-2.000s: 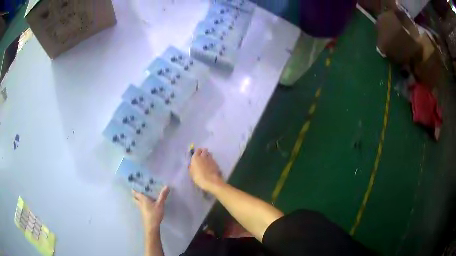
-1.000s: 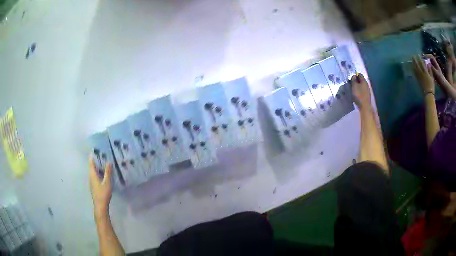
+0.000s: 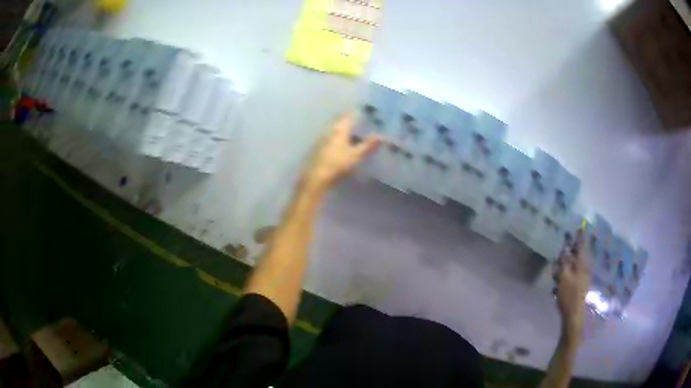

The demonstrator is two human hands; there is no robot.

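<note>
A slanting row of light blue product boxes (image 3: pixel 473 163) with dark pictures lies across the white table, blurred. My left hand (image 3: pixel 333 151) is at the row's left end, thumb and fingers apart against the leftmost box; no firm hold shows. My right hand (image 3: pixel 573 273) is at the right part of the row, over or beside the boxes there. A yellow tip (image 3: pixel 584 223) of a pen-like tool sticks up from its fingers; the rest of the tool is hidden.
A block of boxes (image 3: pixel 114 91) with white ends showing stands at the left. A yellow label sheet (image 3: pixel 333 38) lies at the back. Brown cardboard (image 3: pixel 655 61) is at upper right. Red and dark items (image 3: pixel 30 108) are at the left edge. Green floor (image 3: pixel 114 265) shows below.
The view has swung left, bringing the left block of boxes into sight. The gap between the two groups of boxes has closed up. The other person is out of view.
</note>
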